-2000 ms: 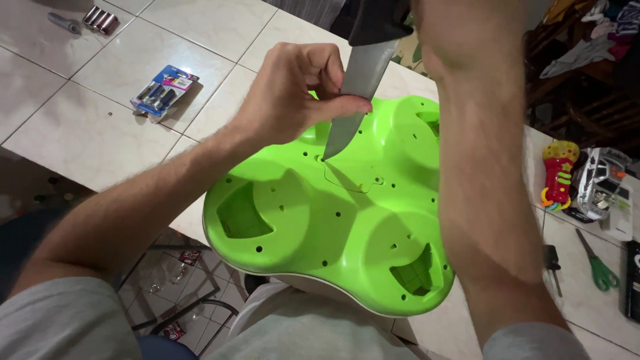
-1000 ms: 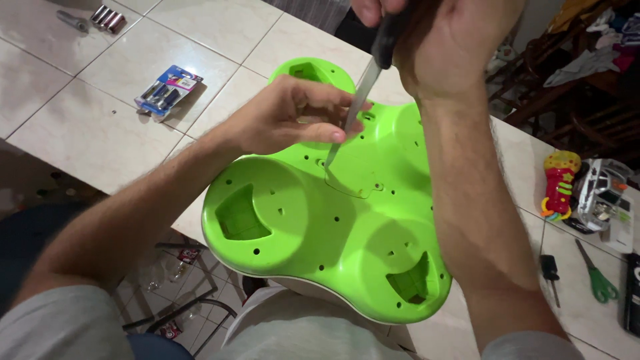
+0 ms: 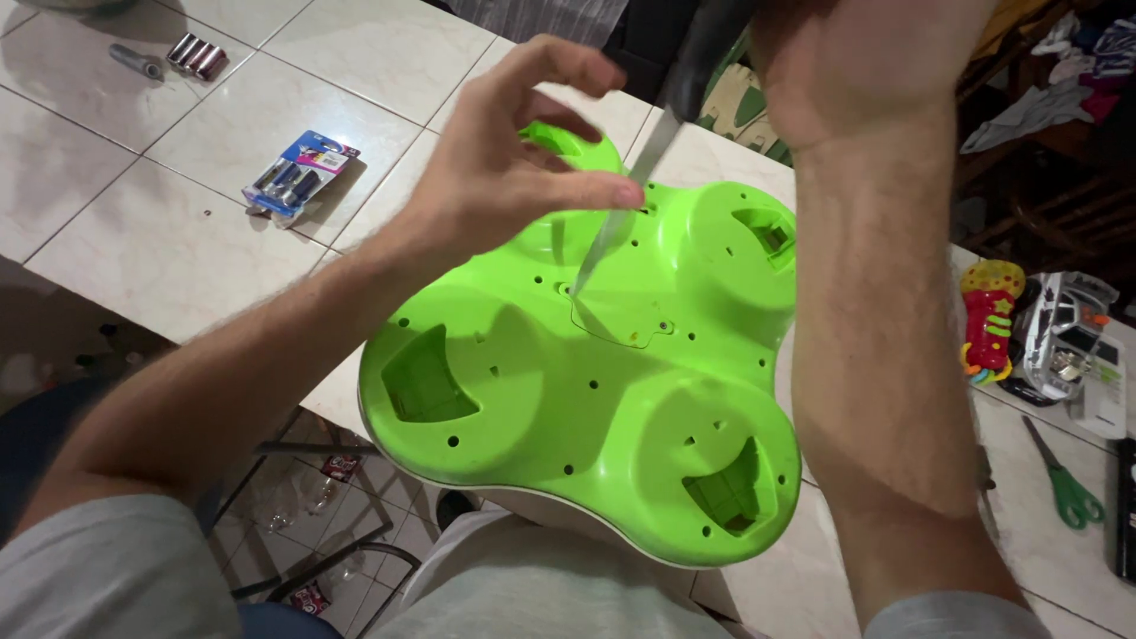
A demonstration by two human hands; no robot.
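Note:
A green molded plastic base (image 3: 550,355) with recesses and screw holes lies upside down at the table's near edge. Near its middle is a small cover (image 3: 621,315) with a screw at its right corner. A knife (image 3: 635,182) with a black handle points down, its tip at the screw hole on the cover's left corner. My right hand (image 3: 861,62), partly cut off by the top edge, holds the knife's handle. My left hand (image 3: 541,151) is beside the blade, fingers spread and curved, the thumb tip overlapping the blade; whether it touches is unclear.
Blister-packed batteries (image 3: 297,177), loose batteries (image 3: 197,56) and a grey cylindrical object (image 3: 136,61) lie on the tiled table at left. At right are a red and yellow toy (image 3: 990,319), a clear plastic package (image 3: 1065,342) and green-handled scissors (image 3: 1069,488). A metal chair frame (image 3: 337,568) stands below.
My left fingers, closed around the blade two seconds ago, have spread apart. My right hand and the knife handle have shifted, while the tip stays near the same cover corner.

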